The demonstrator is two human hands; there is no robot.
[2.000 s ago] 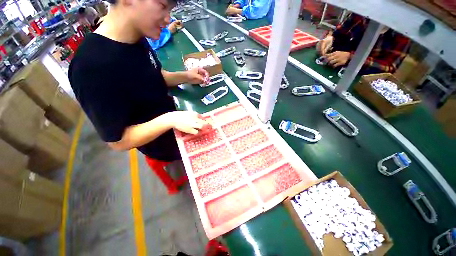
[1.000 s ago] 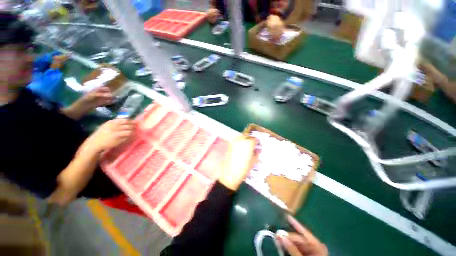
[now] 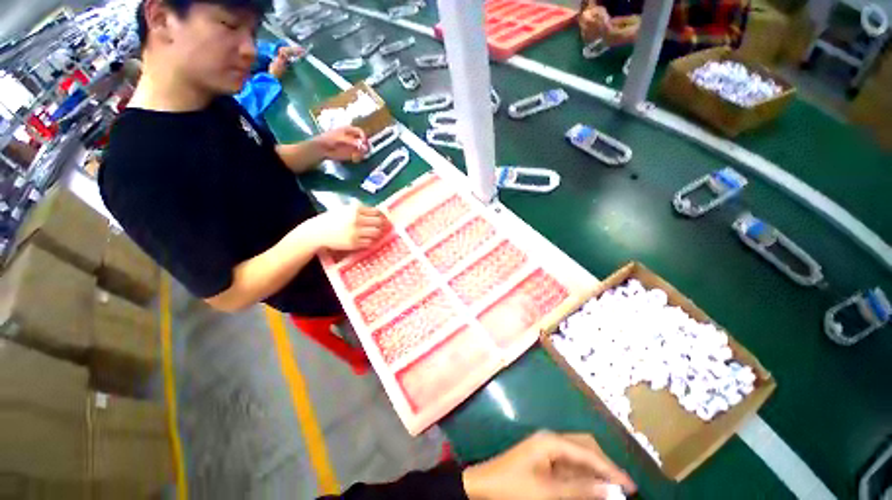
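Note:
My left hand (image 3: 550,469), in a black sleeve, is low at the bottom edge, slightly blurred. Its fingertips are at a small white part (image 3: 614,491), which looks pinched and is partly cut off by the edge. My right hand is out of the picture. An open cardboard box (image 3: 670,461) of white parts lies just beyond my left hand, with its brown bottom bare near the front. The pink compartment tray (image 3: 421,415) lies left of the box; its nearest left cell looks nearly empty, the others hold tiny pieces.
A person in black (image 3: 196,186) sits at left, one hand over the tray. Several loop-shaped units (image 3: 599,145) lie on the green belt. A white post (image 3: 468,98) stands behind the tray. A second box (image 3: 729,117) and another pink tray (image 3: 513,24) are across the rail. Cartons (image 3: 49,312) are stacked at left.
The view has swung back to the right after turning. My left hand has left the box's left edge and is now low in front. My right hand and the loop unit beside it have gone out of view.

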